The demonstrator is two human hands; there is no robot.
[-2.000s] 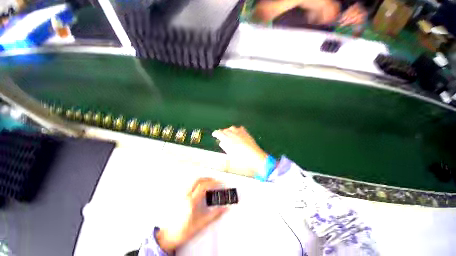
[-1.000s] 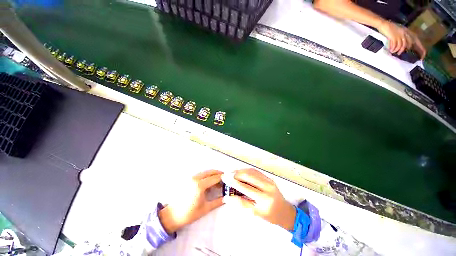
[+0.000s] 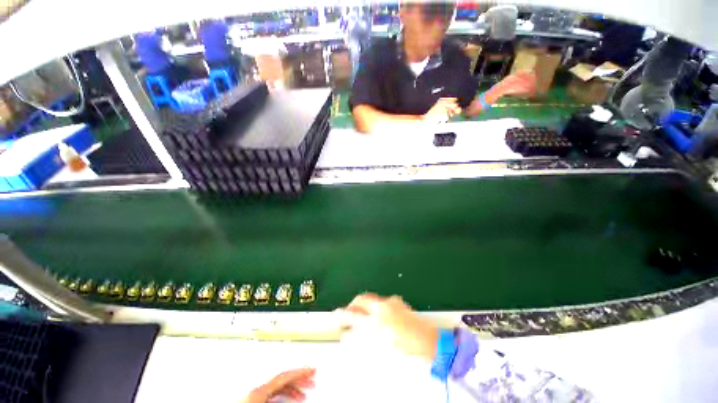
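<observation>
My right hand (image 3: 394,319), with a blue wrist strap (image 3: 445,352), reaches over the rail at the near edge of the green belt. Its fingers are blurred and I cannot tell whether they hold anything. My left hand (image 3: 285,386) is low over the white table, cut off by the bottom edge; no object shows in it, but its grip is unclear. A spaced row of small gold-edged circuit board modules (image 3: 262,293) lies along the belt's near side, left of my right hand. No black housing shows in my hands.
The green belt (image 3: 472,236) crosses the view. Stacked black trays (image 3: 244,169) stand beyond it. A seated person (image 3: 413,79) is opposite, near a small black housing (image 3: 445,139) and a group of black parts (image 3: 538,142). A dark board (image 3: 102,362) lies left.
The view has tilted up. My hands were together on a black housing and are now apart; my right hand has moved forward to the belt edge. The housing is no longer visible.
</observation>
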